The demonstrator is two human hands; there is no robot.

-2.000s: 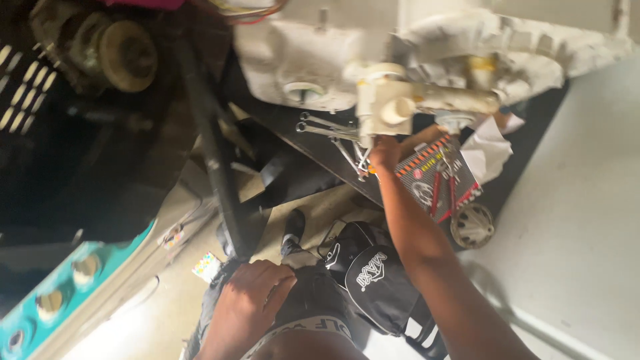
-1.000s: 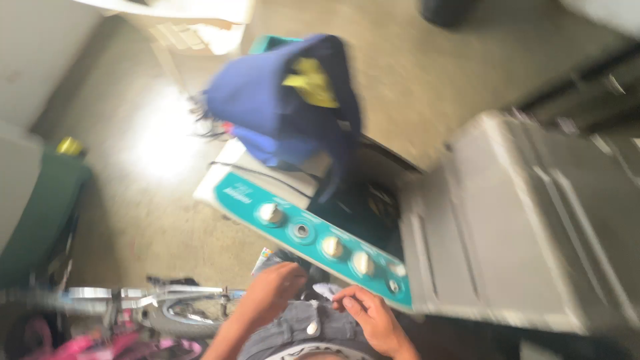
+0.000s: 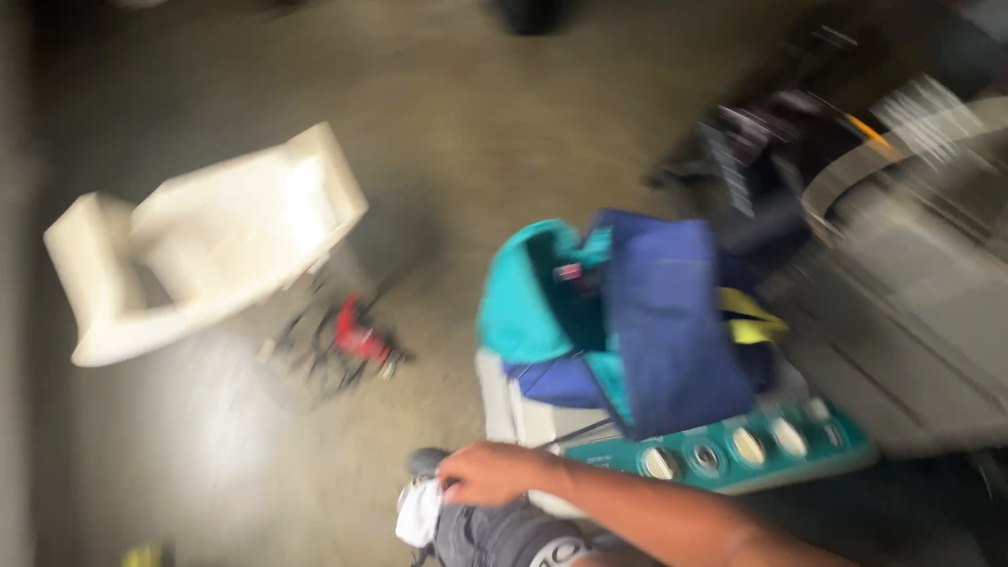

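The frame is blurred. My right hand (image 3: 492,474) reaches in from the lower right, with its fingers curled at a white cloth-like piece (image 3: 419,512) that hangs beside my dark grey clothing (image 3: 488,535). The fingertips appear to pinch its edge. My left hand is not in view. Just right of and behind my right hand is a teal control panel (image 3: 689,475) with cream knobs (image 3: 660,463). On the appliance top (image 3: 543,421) lies a blue and teal fabric bag (image 3: 669,315), its teal inside showing. Part of the panel is hidden by my forearm.
A white plastic or metal housing (image 3: 228,236) is on the left. Near it on the floor (image 3: 441,142) lies a red tool or part (image 3: 362,335) among dark cables. A grey appliance body (image 3: 890,331) stands at the right, with dark blurred items (image 3: 756,157) behind it.
The view has swung strongly. One second ago both my hands were in front of my lap; now only the right shows, at the white piece. The left has gone out of view.
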